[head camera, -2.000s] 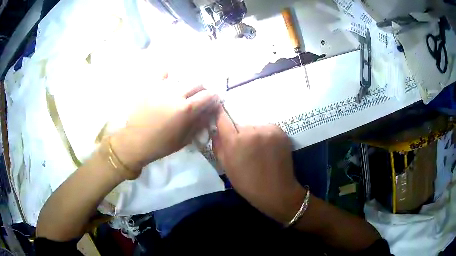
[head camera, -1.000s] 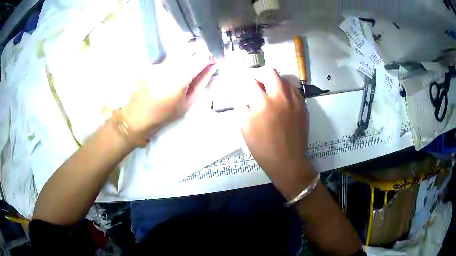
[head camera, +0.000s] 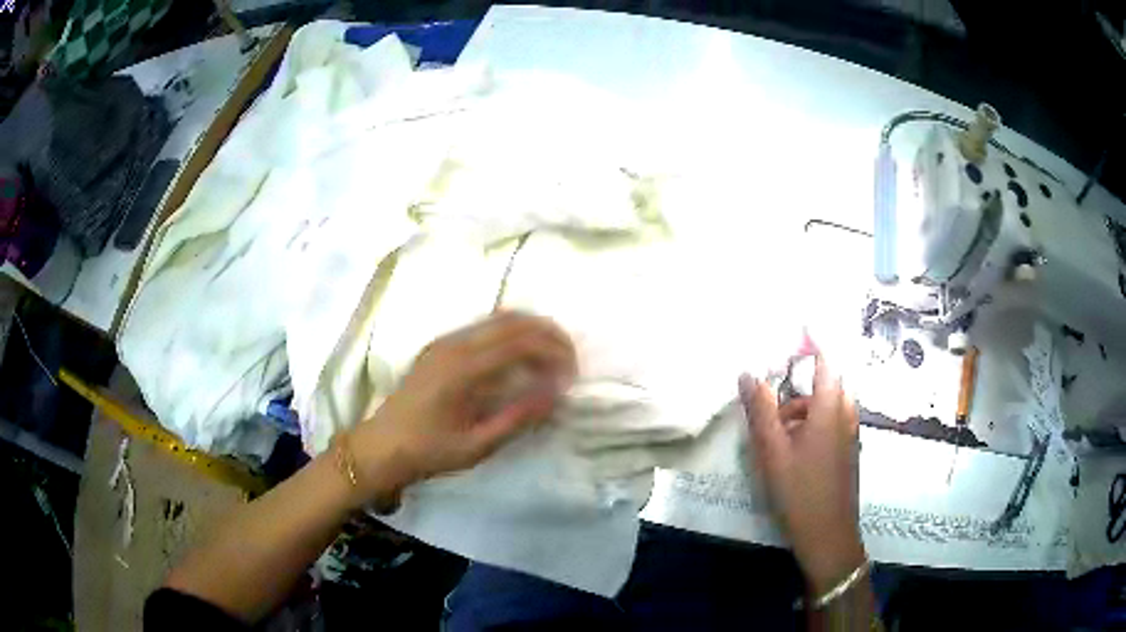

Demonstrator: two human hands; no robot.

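Observation:
A heap of white to cream cloth (head camera: 593,278) lies in front of me, partly washed out by glare. My left hand (head camera: 494,383) is blurred, its fingers curled over the near part of the heap; whether it grips the cloth is unclear. My right hand (head camera: 805,451) is at the heap's right edge, with thumb and forefinger apart. Something small and whitish (head camera: 803,375) shows between its fingers, but I cannot tell whether it is held. The sewing machine head (head camera: 957,216) stands to the right, with the presser foot area (head camera: 920,315) clear of both hands.
An orange-handled awl (head camera: 967,385) and a dark slotted metal tool (head camera: 1022,484) lie right of my right hand. Black scissor handles (head camera: 1117,506) show at the right edge. A printed scale (head camera: 926,525) runs along the table front. A yellow bar (head camera: 154,432) is at lower left.
The view has swung left, so the machine sits further right. My hands have left the needle area; my left hand is now over the heap and my right hand beside it.

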